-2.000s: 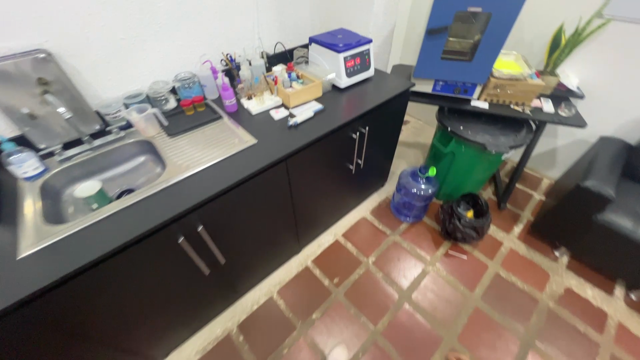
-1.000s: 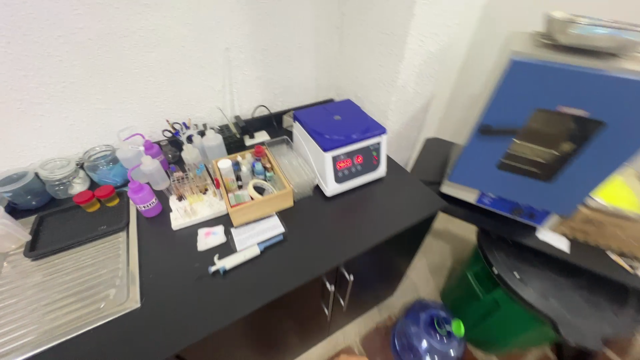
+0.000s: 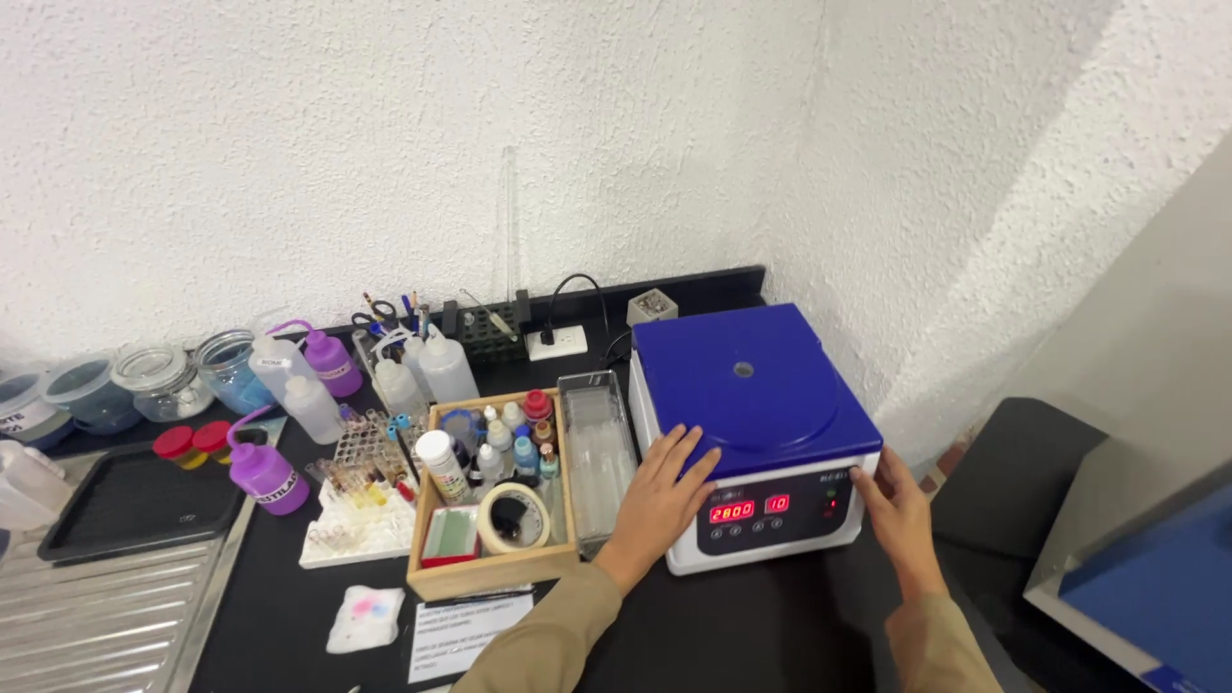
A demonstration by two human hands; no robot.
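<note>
A benchtop centrifuge [image 3: 756,395] with a closed blue lid and white body stands in the counter's corner, its red digits lit on the dark front panel. My left hand [image 3: 664,500] lies with spread fingers on the lid's front left edge and the panel's left side. At the front right corner, my right hand [image 3: 895,520] touches the body, the thumb near the panel and the fingers along the side. Neither hand is lifting anything.
Left of the centrifuge are a clear tray [image 3: 599,462], a wooden box [image 3: 491,568] of bottles and tape, a white tube rack [image 3: 356,529] and purple wash bottles [image 3: 269,476]. A power outlet [image 3: 558,343] sits behind. The sink drainboard [image 3: 125,616] is at far left.
Both hands have come into view and now touch the centrifuge. The view has moved closer to the counter's corner.
</note>
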